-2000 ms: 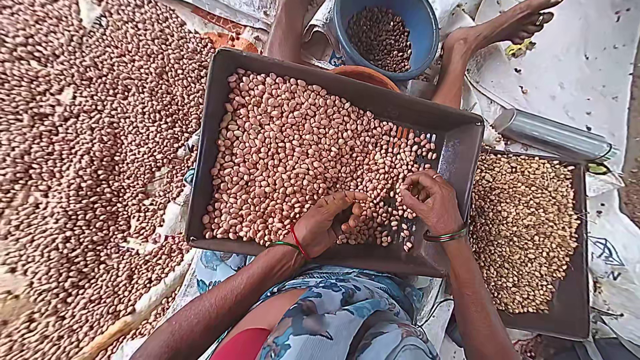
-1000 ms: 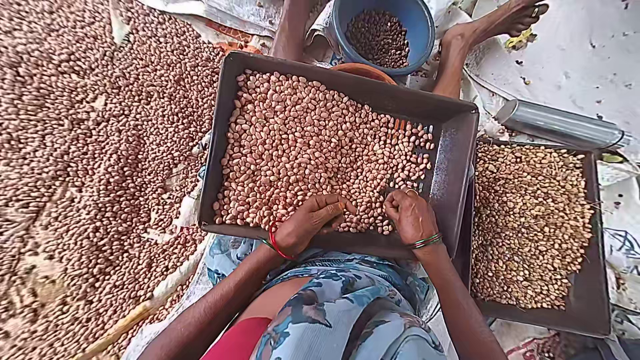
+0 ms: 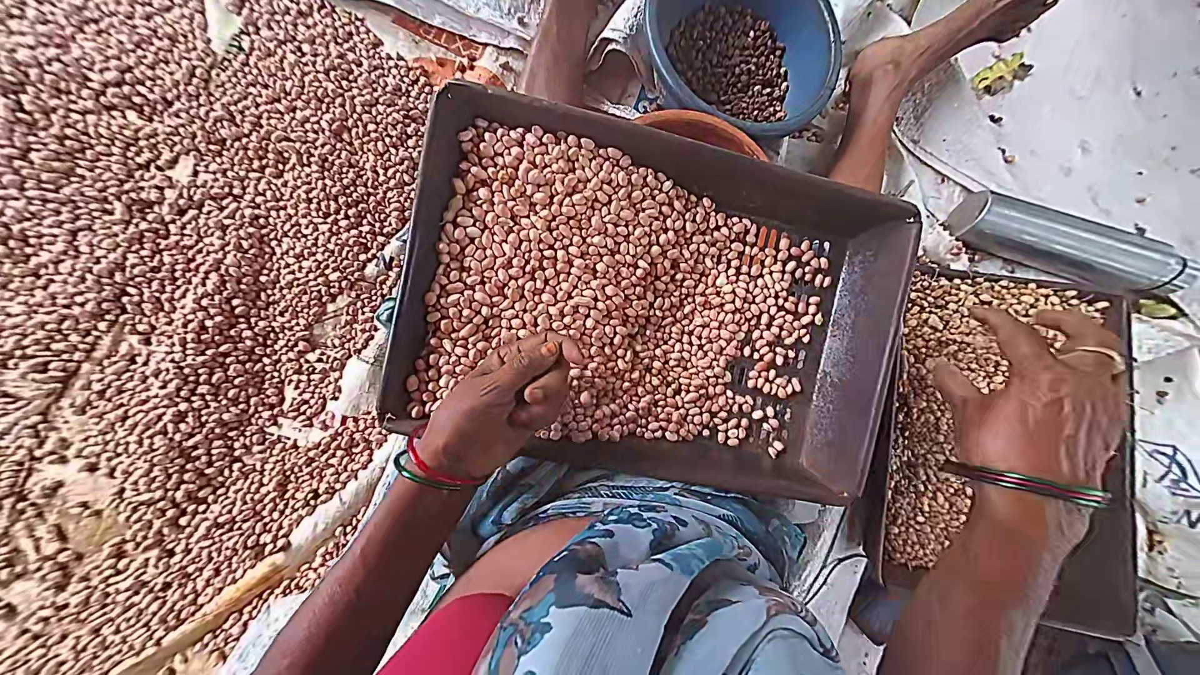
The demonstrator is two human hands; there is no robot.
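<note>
A dark slotted tray full of pinkish-brown nuts or seeds lies on my lap, with some slots showing at its right side. My left hand, with red and green bangles, is over the tray's lower edge, its fingers curled together; whether anything is between them is hidden. My right hand is over a second dark tray at the right, its fingers spread above paler, yellowish nuts or seeds. Nothing shows in its grasp.
A large spread of nuts or seeds covers the left side. Beyond the lap tray are a blue plastic tub holding dark pieces and an orange-brown bowl. A metal cylinder lies by the right tray. Bare legs flank the tub.
My right hand has moved right, from the lap tray to over the second tray, and its fingers have spread. My left hand has stayed at the lap tray's lower edge.
</note>
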